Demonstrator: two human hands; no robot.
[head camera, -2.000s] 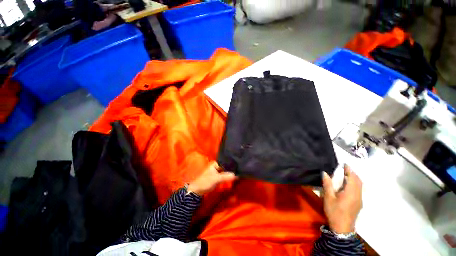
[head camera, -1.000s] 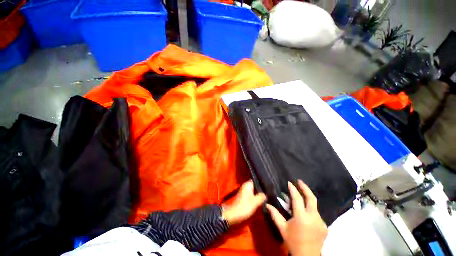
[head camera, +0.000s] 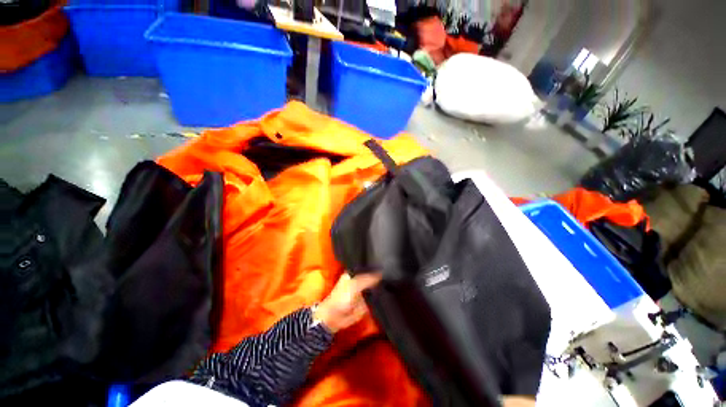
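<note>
A black bag body (head camera: 501, 294) lies over the right part of the orange cloth (head camera: 279, 254) and the white table (head camera: 569, 298). Its left part is folded up and blurred, and a small pale mark shows near its middle. A short dark strap sticks out at its top. My left hand (head camera: 349, 304) grips the bag's left edge. My right hand (head camera: 517, 401) is almost wholly hidden behind the bag at the bottom edge; only a sliver of skin shows, so its grip cannot be told.
Black bag pieces (head camera: 159, 278) lie at the left. The sewing machine (head camera: 637, 350) is at the lower right, with a shallow blue crate (head camera: 585, 254) behind the table. Blue bins (head camera: 219, 71) and a white sack (head camera: 485, 89) stand on the floor ahead.
The bag has opened or folded up on its left side, showing its dark inside. My left hand has moved left and up with its edge. My right hand has dropped mostly out of sight.
</note>
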